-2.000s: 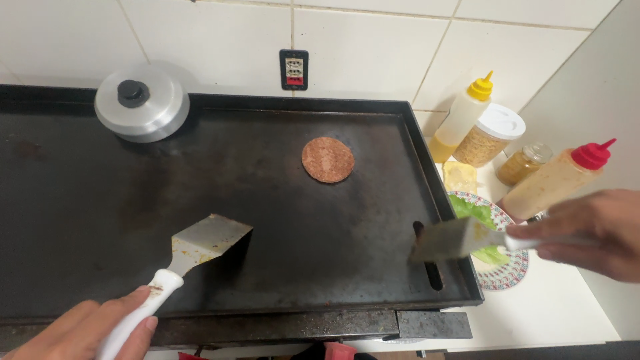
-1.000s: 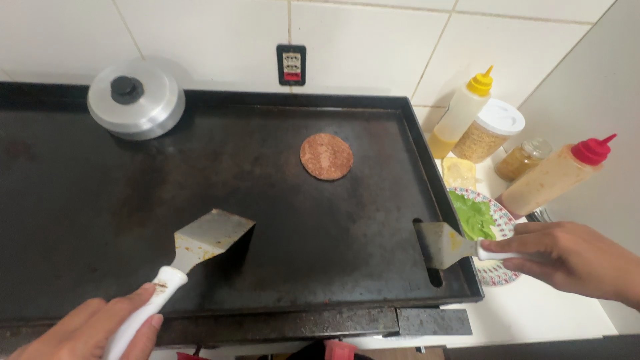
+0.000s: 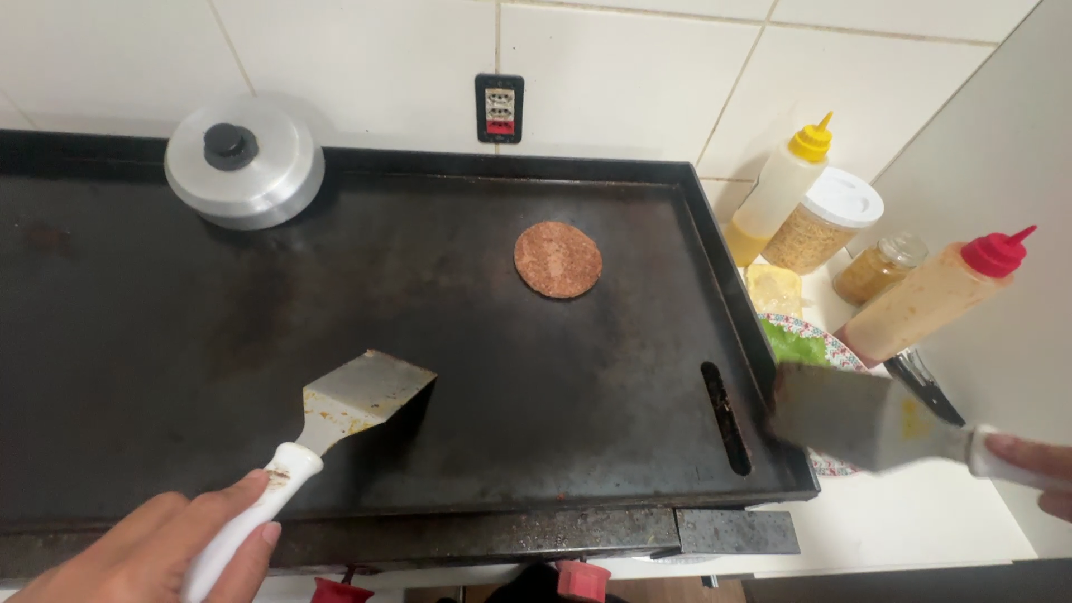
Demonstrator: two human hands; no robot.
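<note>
A round burger patty (image 3: 558, 260) lies on the black griddle (image 3: 536, 402), toward its back right. My left hand (image 3: 167, 544) grips the white handle of a metal spatula (image 3: 368, 389), whose blade is over the griddle's front middle. At the right edge of the view, my right hand (image 3: 1043, 469) holds a second metal spatula (image 3: 871, 419) by its white handle. That blade is over the griddle's right rim and hides part of a patterned plate (image 3: 847, 356) with green lettuce (image 3: 791, 342) on it. Most of my right hand is out of view.
An aluminium lid (image 3: 268, 197) with a black knob sits at the back left. Right of the griddle stand a yellow-capped squeeze bottle (image 3: 779, 193), a white-lidded tub (image 3: 816, 226), a glass jar (image 3: 879, 268) and a red-capped squeeze bottle (image 3: 930, 301). The griddle has a slot (image 3: 726, 419) near its right rim.
My right hand and its spatula have moved right; a second ago that blade was over the griddle's slot. My left hand and its spatula have barely moved, and the patty lies where it was.
</note>
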